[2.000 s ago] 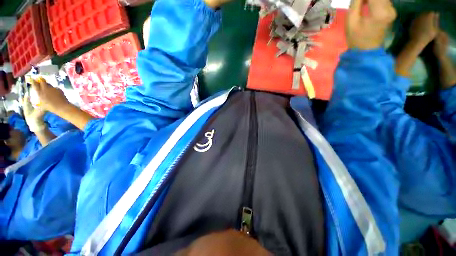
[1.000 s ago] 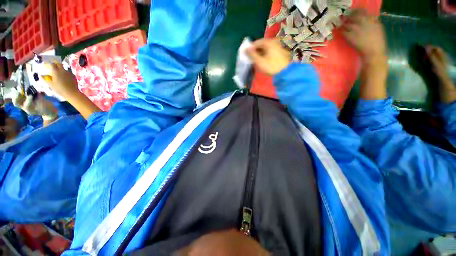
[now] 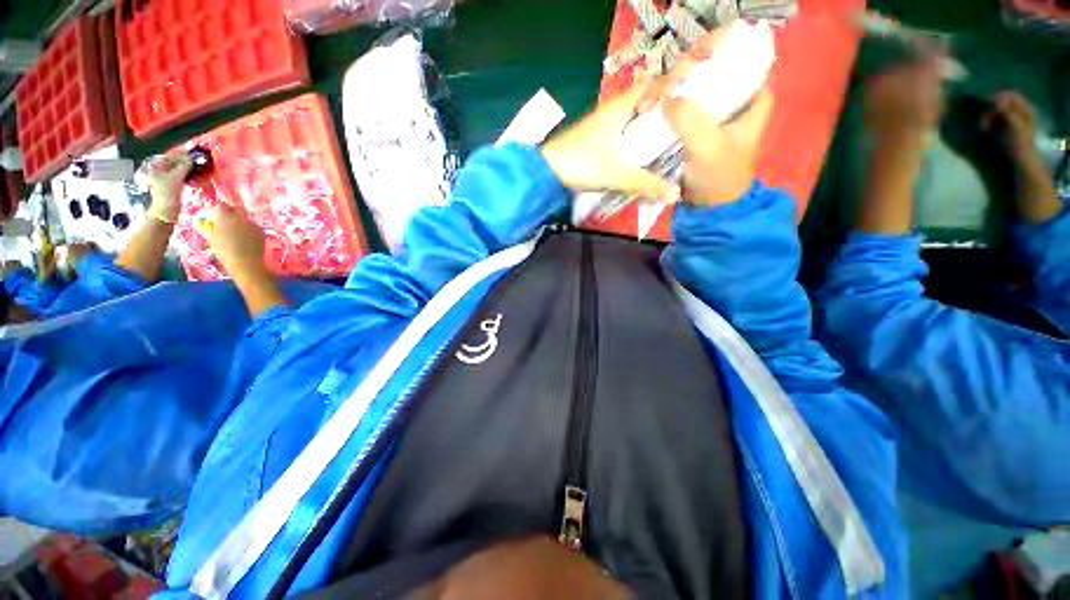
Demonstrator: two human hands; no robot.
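Note:
My left hand (image 3: 604, 150) and my right hand (image 3: 724, 143) are close together over the near left part of a red mat (image 3: 810, 106). Both hold a bundle of white slips (image 3: 730, 76), which sticks out above and below the fingers. Its lower end is partly hidden by my left hand. A heap of small grey strips (image 3: 675, 33) lies at the mat's far side, cut off by the picture's top edge. A loose white slip (image 3: 534, 117) lies on the green surface (image 3: 505, 59) left of my hands.
A clear bag of white pieces (image 3: 401, 135) lies left of my hands. Red moulded trays (image 3: 211, 53) stand further left, one under clear film (image 3: 288, 176). A neighbour's hands (image 3: 235, 240) work there. Another person's blurred hand (image 3: 906, 94) is right of the mat.
My left hand has come into view, and both hands now hold the white bundle. My right hand held a white piece at the mat's left edge before. The clear bag and loose slip now show.

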